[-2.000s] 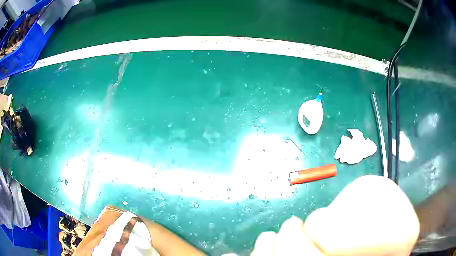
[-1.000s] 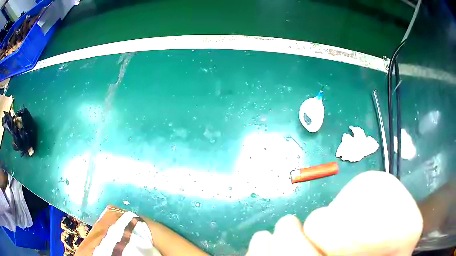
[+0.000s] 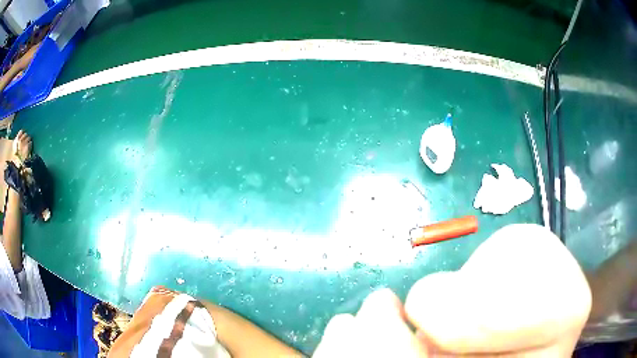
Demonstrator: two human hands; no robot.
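My right hand [image 3: 496, 294] is at the bottom right, overexposed and cut off by the lower edge. Its fingers look bent, and what it holds, if anything, is hidden. My left forearm [image 3: 244, 335] shows at the bottom, with a white sleeve that has a brown stripe. My left hand is out of the picture. Above my right hand, a red-orange bar [image 3: 447, 230] lies on the green bench [image 3: 230, 140]. A crumpled white tissue [image 3: 501, 190] lies to its upper right. A white glue bottle [image 3: 438, 149] with a blue tip lies further back.
At the far left, another person's hand [image 3: 23, 145] is at a black frilly piece [image 3: 29, 185]. A blue crate [image 3: 45, 66] stands at upper left, with an arm over it. Pale-and-black pieces [image 3: 106, 325] show at lower left. Black cables [image 3: 552, 140] run beside the clear screen at right.
Another person's hand and arm have come in at the black piece, and an arm shows over the upper-left crate. The bench view has shifted slightly upward. My right hand's fingers have shifted left.
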